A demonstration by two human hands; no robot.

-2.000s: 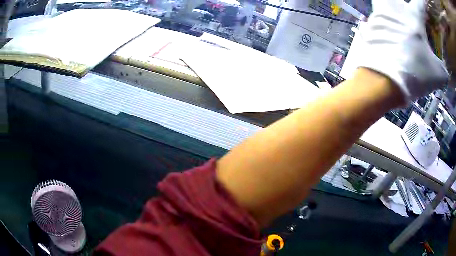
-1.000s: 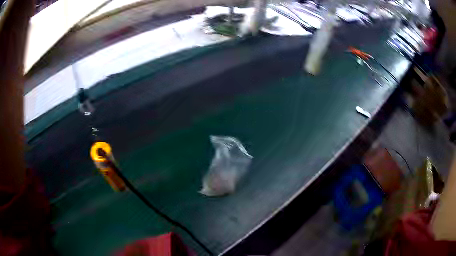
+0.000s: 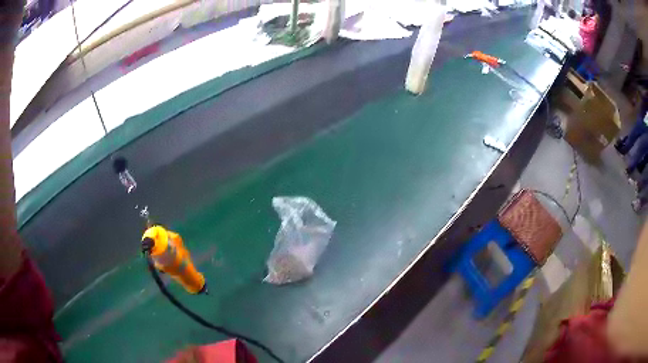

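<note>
An orange-yellow electric screwdriver hangs above the green-topped bench at the lower left, its black cord curving down to the lower edge. A clear plastic bag stands on the bench right of it, with small contents at its bottom. Parts of my forearms and dark red sleeves show at the far left and lower right edges. Both my hands are outside the picture, so what they hold is hidden.
A blue stool with a brown woven top piece stands right of the bench. An open cardboard box is behind it. An orange tool and a small white piece lie farther along. People show at the upper right.
The view has swung from the white sheets and desk fan to the bench and floor at right. My white-gloved left hand, raised earlier, has left the picture. The screwdriver now hangs more tilted.
</note>
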